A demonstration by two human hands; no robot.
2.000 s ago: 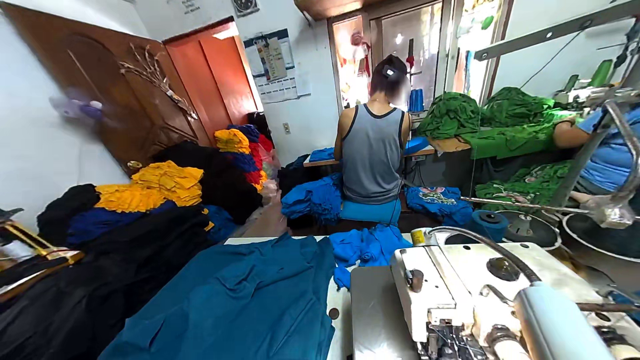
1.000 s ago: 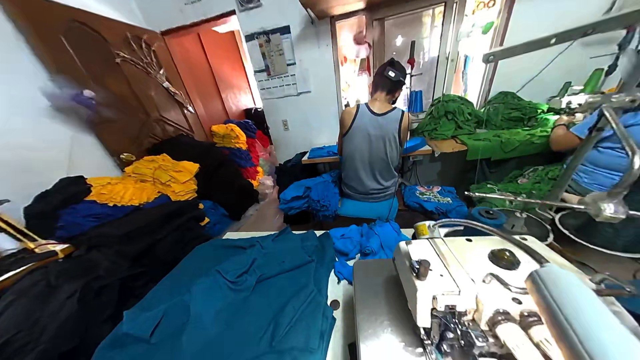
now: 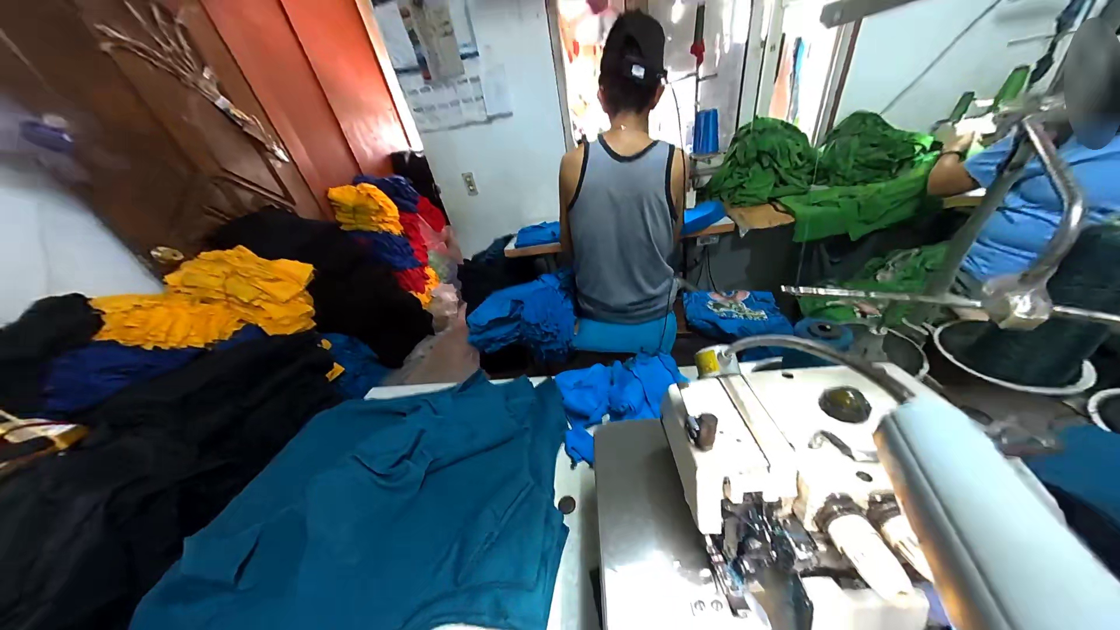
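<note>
Neither my left hand nor my right hand shows in the head view. A teal fabric piece (image 3: pixel 394 507) lies spread with a few folds over the white sewing table (image 3: pixel 573 490). Right of it stands a white overlock sewing machine (image 3: pixel 787 437), its steel plate (image 3: pixel 639 525) beside the cloth. Bright blue fabric pieces (image 3: pixel 617 389) lie bunched at the table's far edge. A padded light blue cylinder (image 3: pixel 989 516) slants across the machine's right side in the foreground.
Ahead, a person in a grey tank top (image 3: pixel 626 227) sits facing away. Another person in a blue shirt (image 3: pixel 1024 206) is at the right, near green fabric (image 3: pixel 862 206). Yellow cloth stacks (image 3: pixel 241 289) and black fabric (image 3: pixel 175 446) are heaped left. A metal thread-stand rod (image 3: pixel 884 297) crosses at right.
</note>
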